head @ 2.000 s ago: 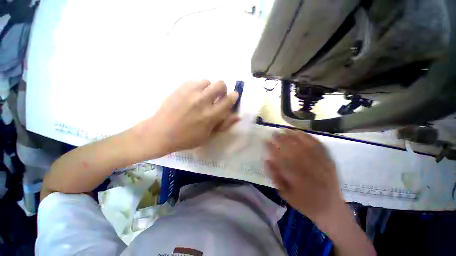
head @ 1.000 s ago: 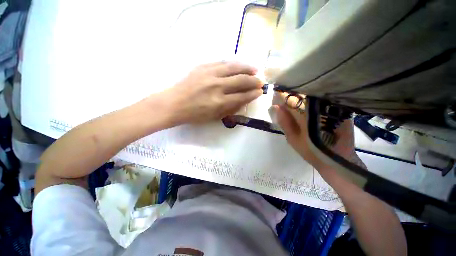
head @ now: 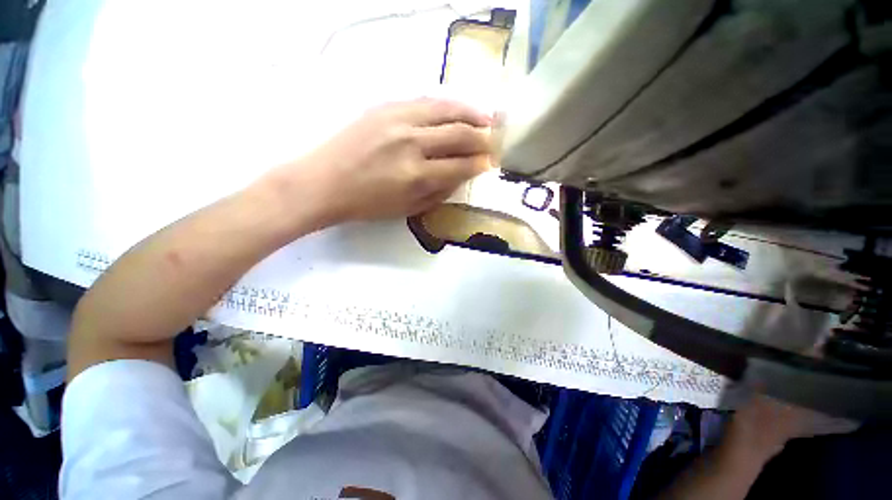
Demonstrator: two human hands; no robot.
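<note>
The cream sewing machine head point(head: 626, 107) fills the upper right. My left hand point(head: 421, 156) lies at the machine's needle area, fingertips together at the edge of the head; what they hold, if anything, is hidden or washed out. My right hand point(head: 782, 425) is at the lower right, partly behind the dark lower edge of the machine; its fingers are hidden. The tan, dark-edged bed cut-out point(head: 479, 227) shows just below my left hand. No cloth piece can be told apart from the white table.
Small dark labels point(head: 702, 244) lie on the bed right of the needle area. The white table point(head: 196, 117) has a printed ruler along its front edge. Blue crates point(head: 602, 439) and pale cloth point(head: 240, 395) are below the table. A thin thread lies at the back.
My right hand has moved from the needle area to the far lower right. My left hand stays by the needle area. The dark label seen earlier at my left fingertips no longer shows.
</note>
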